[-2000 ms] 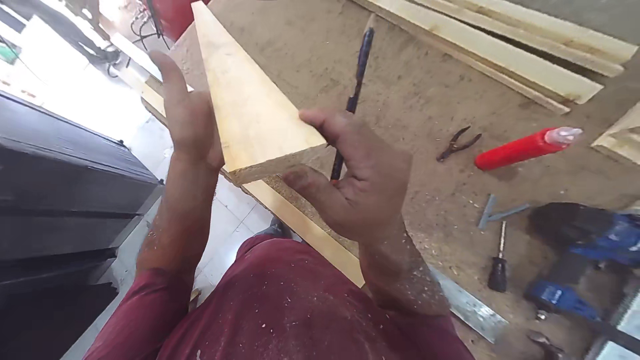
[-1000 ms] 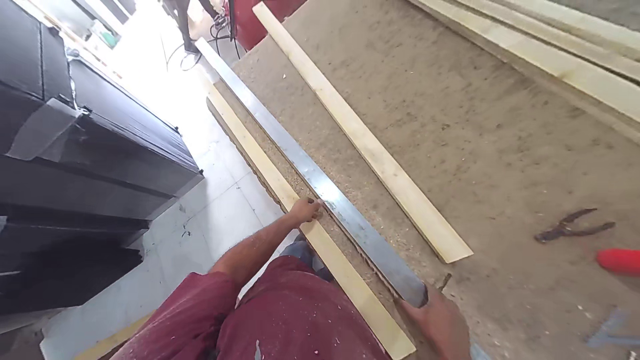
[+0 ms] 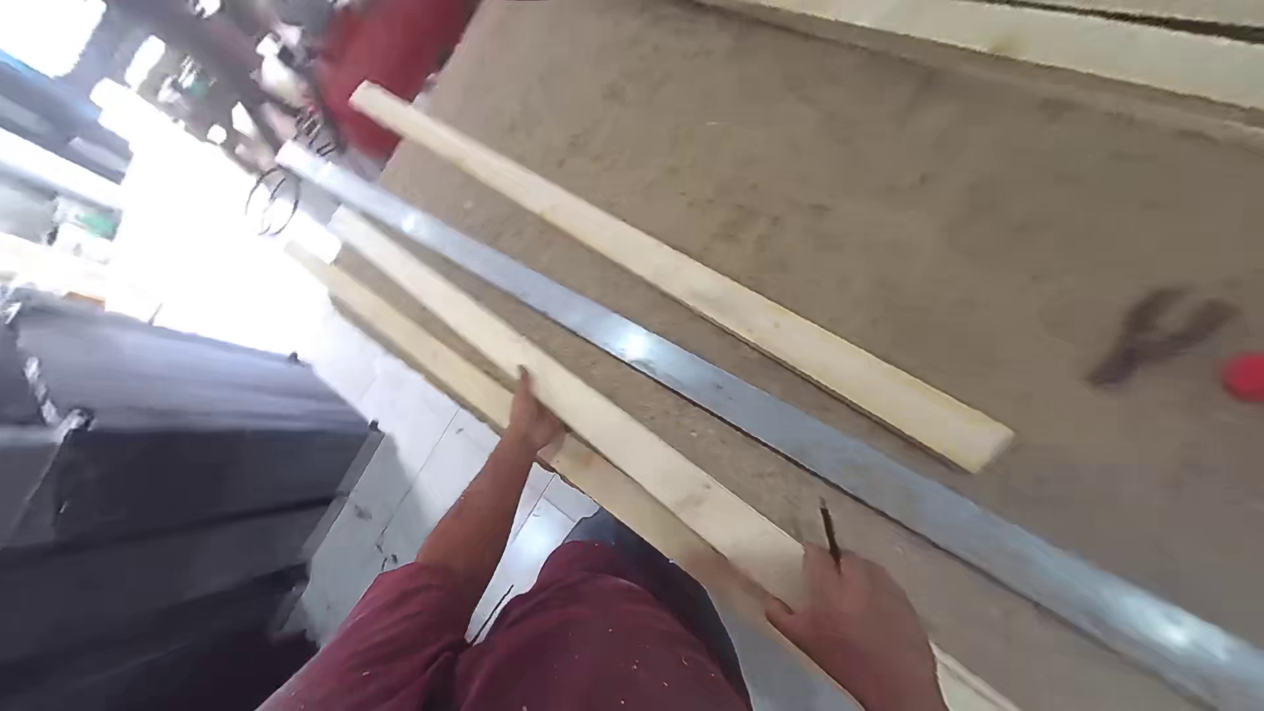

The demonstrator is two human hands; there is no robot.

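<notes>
A long pale wooden board (image 3: 632, 444) lies aslant near the bench's edge, and both hands are on it. My left hand (image 3: 536, 420) grips its near side around the middle. Close to its lower end, my right hand (image 3: 854, 617) holds it, with a dark slim pencil or pen (image 3: 829, 533) sticking up between the fingers. Another wooden strip (image 3: 425, 351) runs under and beside the held board along the edge. Beyond the board lies a long metal straightedge (image 3: 731, 395), touched by neither hand. Farther in, a separate wooden strip (image 3: 691, 281) rests on the bench.
More boards (image 3: 1037, 44) lie at the top right of the brown workbench (image 3: 948, 227). Blurred pliers (image 3: 1160, 331) and a red object (image 3: 1244, 376) are at the right. Dark cabinets (image 3: 178, 474) stand left, across a strip of tiled floor (image 3: 425, 474).
Both hands have come off the metal straightedge and edge strip area onto a wooden board, which now lies between them. The view has shifted.
</notes>
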